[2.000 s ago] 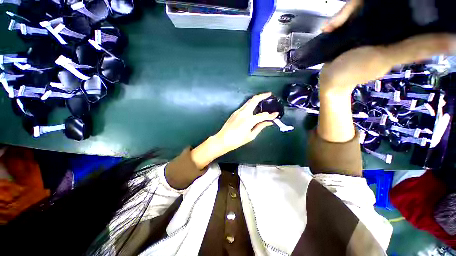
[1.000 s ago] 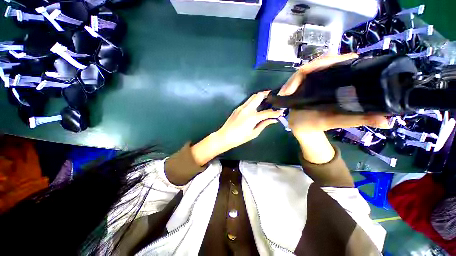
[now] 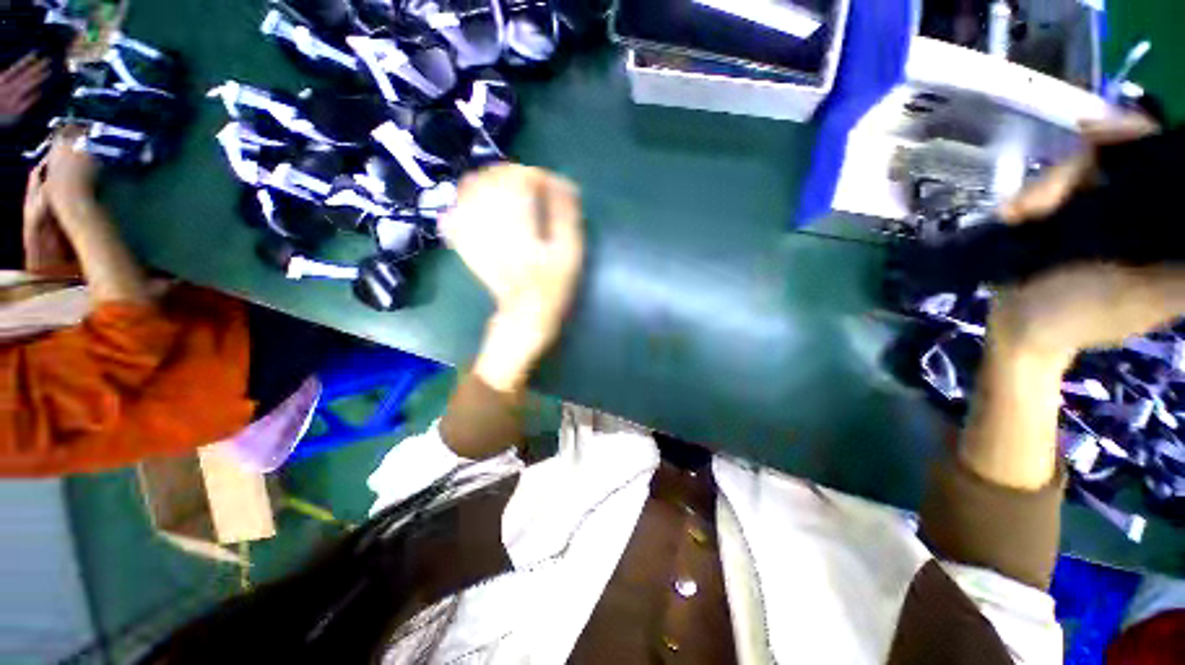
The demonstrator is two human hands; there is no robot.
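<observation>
My left hand (image 3: 520,240) is blurred at the right edge of the left pile of black modules (image 3: 383,283) with pale ribbon cables; its fingers are hidden, so I cannot tell whether it holds a module. My right hand (image 3: 1072,305) is closed around the black electric screwdriver (image 3: 1105,214), which is cut off by the right edge. The driver's front end is by the metal pickup block of the screw feeder (image 3: 942,169); its tip is too blurred to see. A denser heap of modules (image 3: 1150,403) lies right of my right wrist.
A shallow white box (image 3: 721,94) with a dark flat thing on it stands left of the blue-sided feeder. At the far left, a person's orange sleeve (image 3: 130,377) and hands are at more modules. A blue stool (image 3: 370,396) and a cardboard carton (image 3: 234,494) are below the bench.
My left hand has moved left from the bench middle, where it held a module, to the left pile. My right hand has carried the screwdriver from that module back to the feeder. The view has swung left.
</observation>
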